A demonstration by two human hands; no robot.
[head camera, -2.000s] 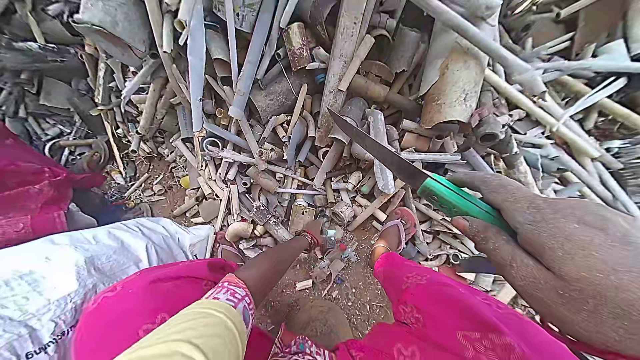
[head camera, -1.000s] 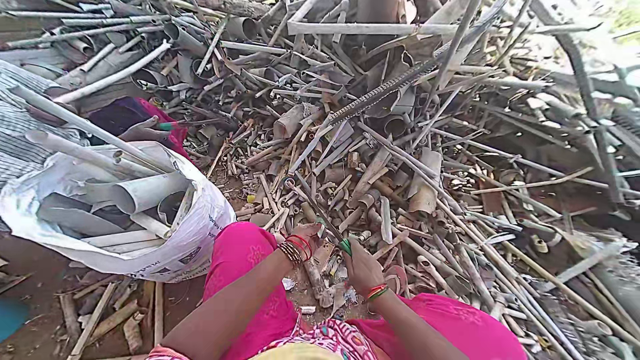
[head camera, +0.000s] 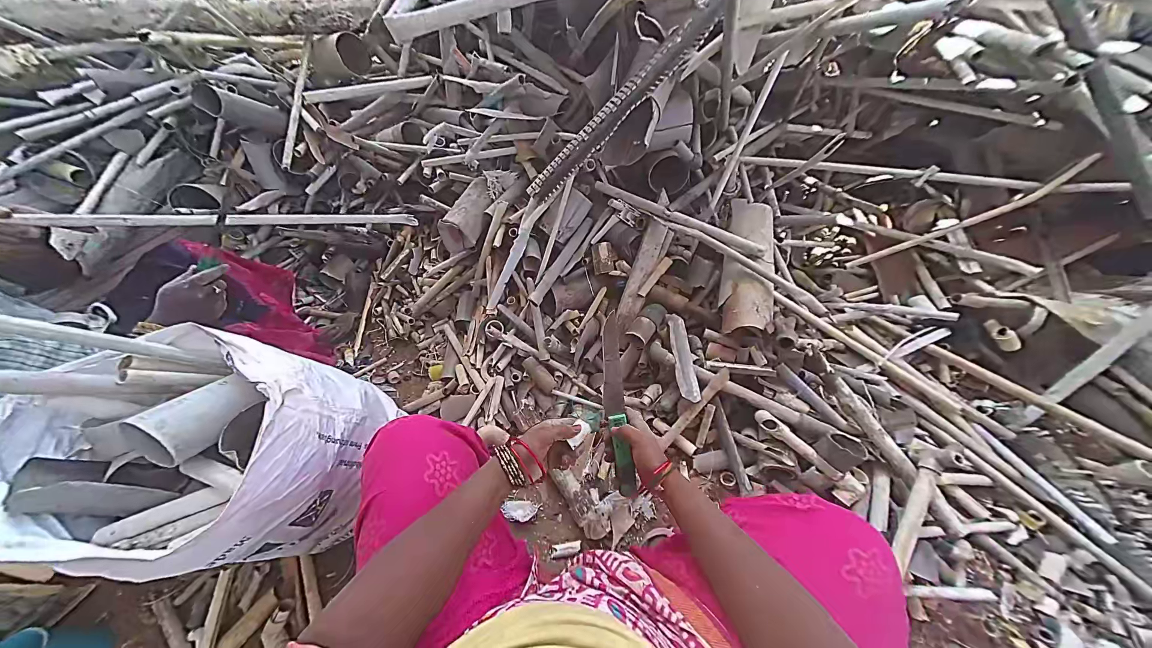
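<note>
My right hand (head camera: 643,450) grips the green handle of a large knife (head camera: 614,378), whose dark blade points up and away over the scrap. Just left of it, my left hand (head camera: 547,443) holds a small white piece (head camera: 580,434) at its fingertips, with something greenish beside it. Its exact kind is unclear. Below and between the hands, a short, rough piece of pipe or wood (head camera: 578,504) lies on the ground. A whitish scrap (head camera: 519,511) lies under my left wrist. Cut pipe pieces surround both hands.
A large heap of scrap pipes (head camera: 747,270) spreads ahead and to the right. At left stands a white woven sack (head camera: 315,450) filled with pipe pieces. Behind it, another person's hand (head camera: 191,295) is near a long thin pipe (head camera: 216,220). A dark ridged strip (head camera: 603,121) slants over the heap.
My hands have moved apart, and the knife now points upward from my right hand. The view has shifted greatly. A long thin pipe now shows by the other person.
</note>
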